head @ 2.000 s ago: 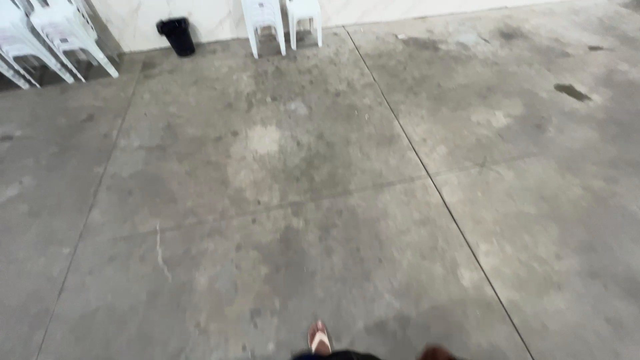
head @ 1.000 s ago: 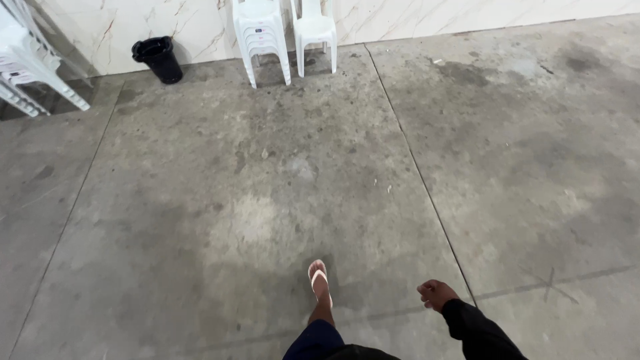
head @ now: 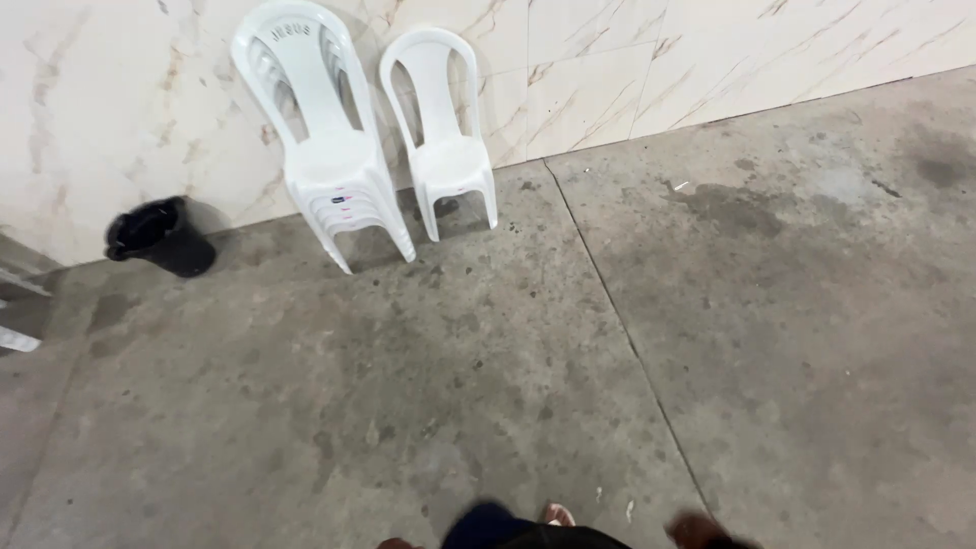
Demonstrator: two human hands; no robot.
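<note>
My right hand (head: 695, 528) is a blurred shape at the bottom edge, right of my dark clothing; its fingers cannot be made out. Of my left hand (head: 399, 544) only a sliver shows at the bottom edge, left of the clothing. Both are over the concrete floor (head: 473, 366), far from the chairs. A stack of white plastic chairs (head: 328, 156) stands against the wall, bearing writing on its top backrest. Just right of it is a white plastic chair (head: 451, 160). A black plastic bin (head: 179, 248) sits left of the stack.
A marbled tile wall (head: 587, 84) runs along the far side. White chair legs (head: 17, 340) show at the left edge. A thin joint line crosses the floor from the wall towards my right hand. My foot in a sandal (head: 559, 515) shows at the bottom. Dark stains mark the floor at right.
The view has moved nearer to the wall, chairs and bin. My right hand is lower in view than one second ago, and a sliver of my left hand now shows.
</note>
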